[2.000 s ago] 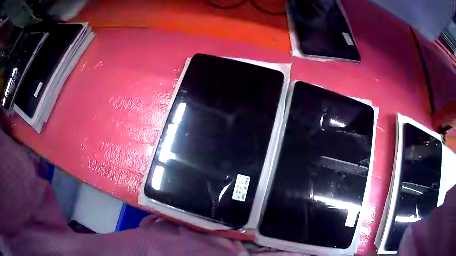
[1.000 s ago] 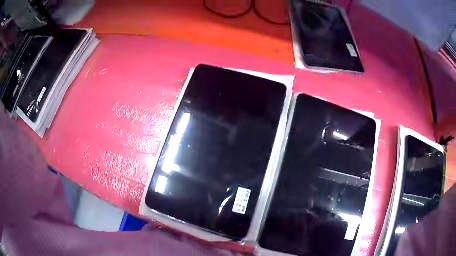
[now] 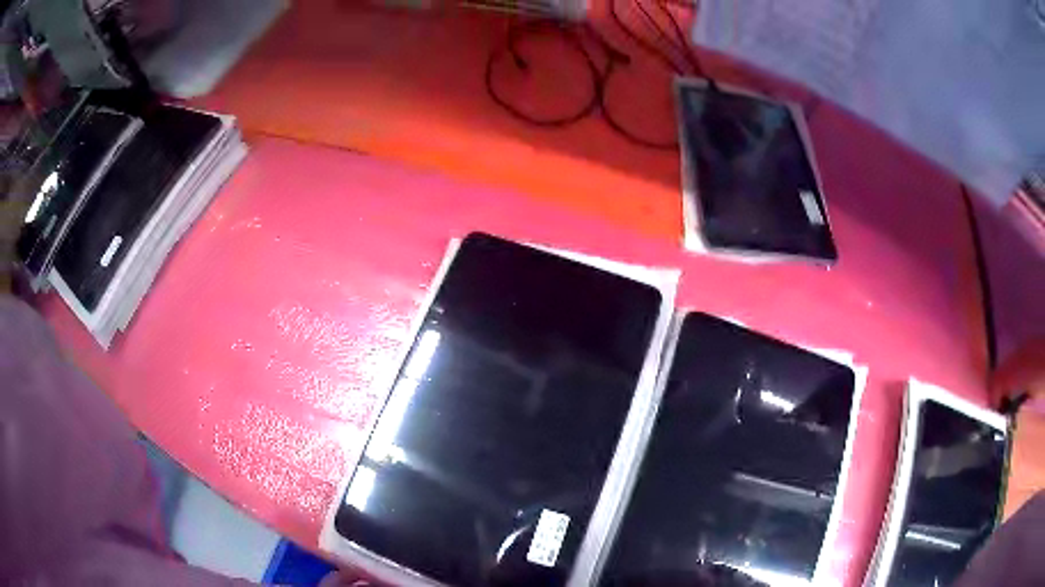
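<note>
Two large tablets with dark screens lie side by side on the pink-red mat. The left tablet (image 3: pixel 516 401) has a white barcode label (image 3: pixel 548 538) near its lower right corner. The right tablet (image 3: pixel 739 459) shows light glare, and its lower end is cut off by the picture's edge. White sheet margins show around both. Neither of my hands is in view; only pink sleeves show at the lower left and lower right edges.
A stack of dark tablets (image 3: pixel 138 212) with white sheets lies at left. Another tablet (image 3: pixel 756 172) lies at the far side beside black cable loops (image 3: pixel 544 92). More dark tablets (image 3: pixel 945 499) lie at right. A blue-rimmed bin (image 3: pixel 300 566) is below the bench edge.
The view has tilted upward, so the tablets appear lower and more of the far side and cables shows. The tablets have not moved on the mat.
</note>
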